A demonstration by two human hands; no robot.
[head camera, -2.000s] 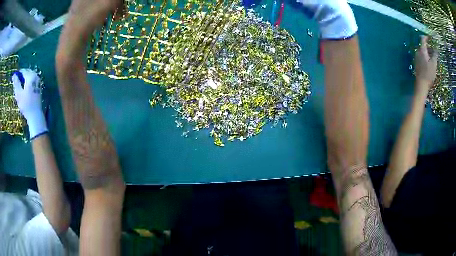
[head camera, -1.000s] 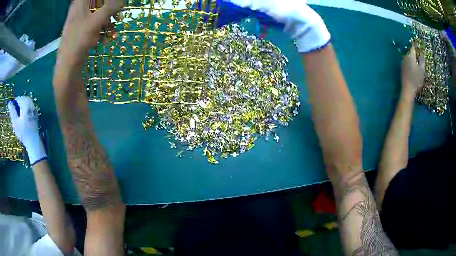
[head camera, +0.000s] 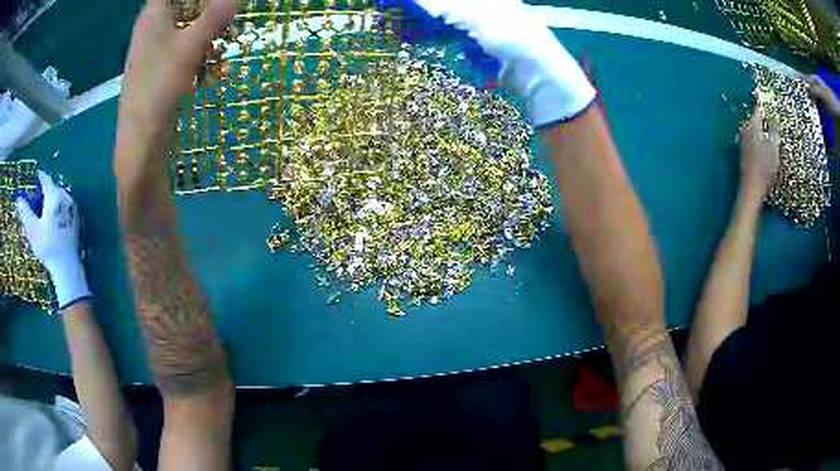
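Note:
A gold plating frame, an open grid with rows of small pieces in it, is held over the far left part of a heap of loose gold and silvery parts. My bare left hand holds the frame's left side; its fingertips are near the picture's top edge. My right hand, in a white knit glove with blue palm and fingers, is at the frame's upper right side. Its fingers are blurred and partly cut off by the top edge, so its grip cannot be told.
A neighbour's gloved hand rests on gold frames at the left. At the right, another person's hand touches a smaller heap. A crumpled white bag or cloth lies far left. A red thing shows below the bench edge.
The frame has come lower and nearer in the picture, and now hangs flat-on over the heap. My gloved right hand has moved left. The right neighbour's hands have shifted at their heap.

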